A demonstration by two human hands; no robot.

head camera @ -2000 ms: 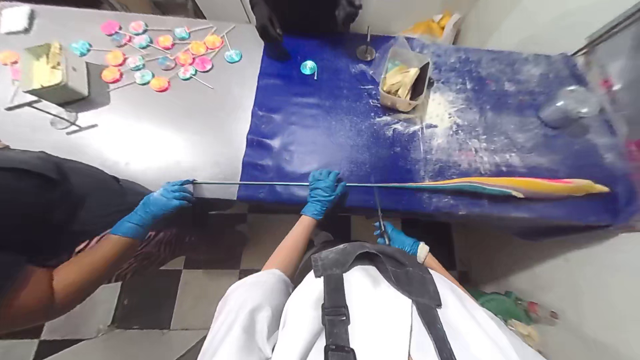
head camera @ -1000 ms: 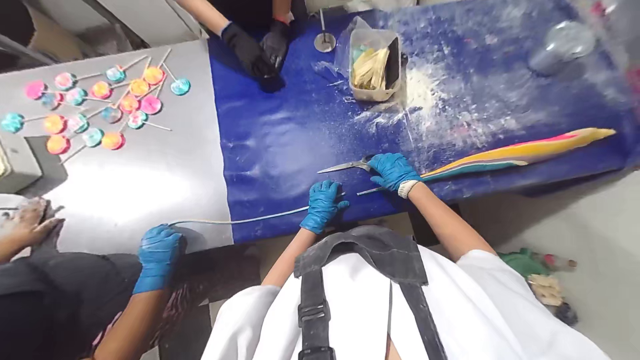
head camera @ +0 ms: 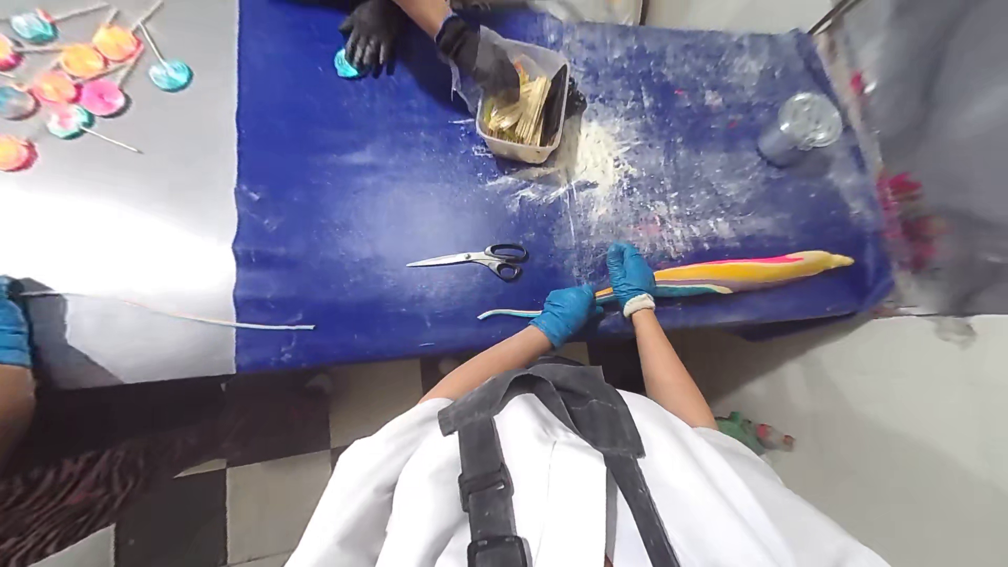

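Observation:
A long tapered roll of yellow, pink and teal candy (head camera: pixel 736 272) lies along the near edge of the blue sheet. My left hand (head camera: pixel 565 315), in a blue glove, grips its thin drawn end, and a pale tail (head camera: pixel 508 313) sticks out to the left. Close beside it my right hand (head camera: pixel 631 276), also gloved in blue, is closed around the thicker part. Scissors with black handles (head camera: pixel 472 257) rest on the sheet, left of my hands and touched by neither. A separate thin candy strand (head camera: pixel 236 324) runs left across the metal surface.
A co-worker's black-gloved hand (head camera: pixel 496 75) reaches into a plastic tub of sticks (head camera: pixel 542 153); the other (head camera: pixel 370 39) is over a teal lollipop (head camera: pixel 344 67). More lollipops (head camera: pixel 102 97) lie at the left. Another co-worker's blue glove (head camera: pixel 12 323) is at the left edge. A glass jar (head camera: pixel 799 126) stands right.
The scissors, in my right hand before, now lie on the sheet. Both my hands have moved right along the candy. The left strand is now separate. A black-gloved hand has moved into the tub.

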